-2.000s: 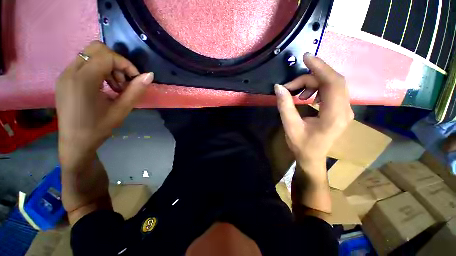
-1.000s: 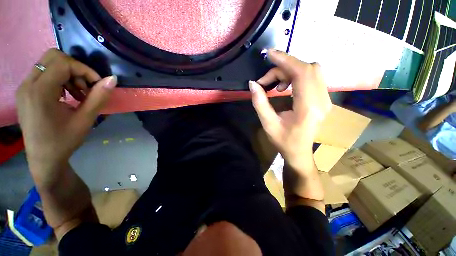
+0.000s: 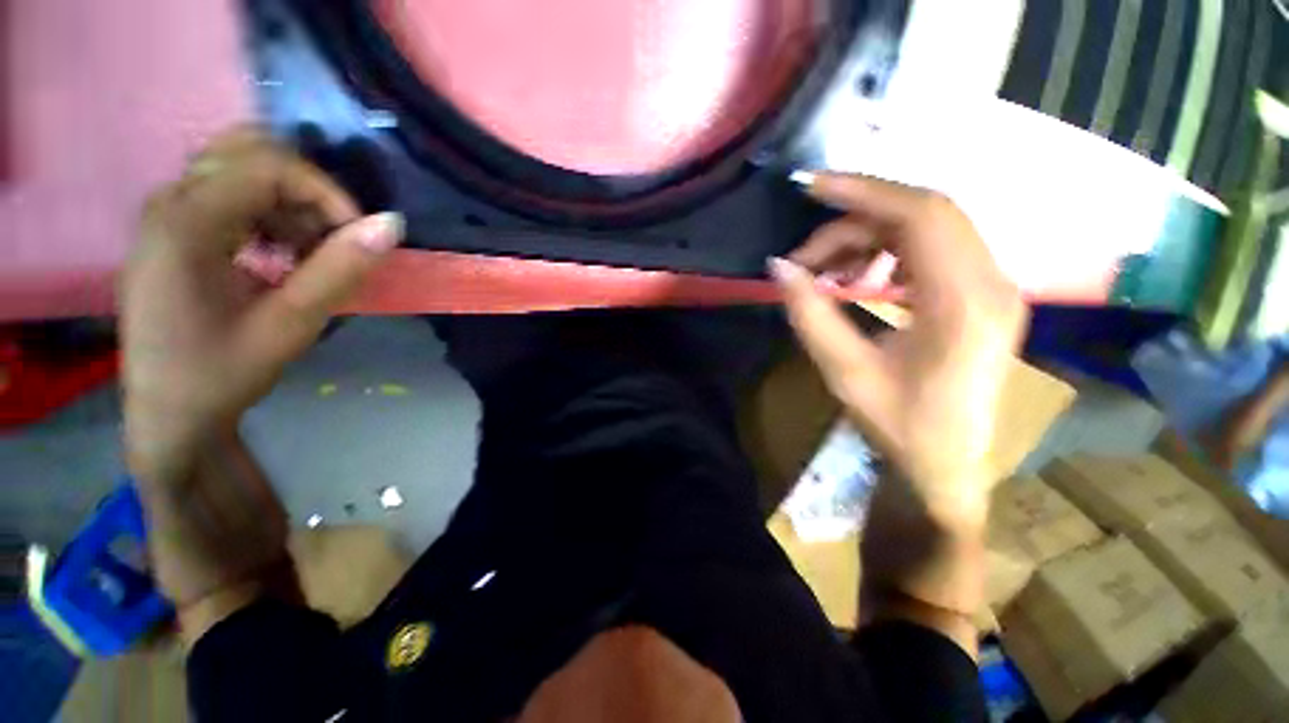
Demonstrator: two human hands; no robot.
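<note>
The square black plastic frame (image 3: 558,233) lies on the pink foam sheet (image 3: 85,170), its large round opening facing up and its top cut off by the picture's edge. A thin black foam strip (image 3: 636,263) runs along its near edge, hard to tell from the frame in the blur. My left hand (image 3: 233,283) pinches at the strip's left part, thumb tip at the frame's near edge. My right hand (image 3: 905,304) pinches at its right end near the frame's near right corner. The fingertips partly hide the strip's ends.
A pale sheet with wide black strips (image 3: 1117,85) lies right of the frame, with a curled stack (image 3: 1251,269) beyond it. Below the bench are an open carton (image 3: 1032,410), closed cartons (image 3: 1117,607) and a blue stool (image 3: 106,572). Part of a person in blue (image 3: 1216,403) shows at far right.
The view has shifted and blurred. Both hands stay at the frame's near edge, and the fingers of my right hand are spread a little wider from the frame.
</note>
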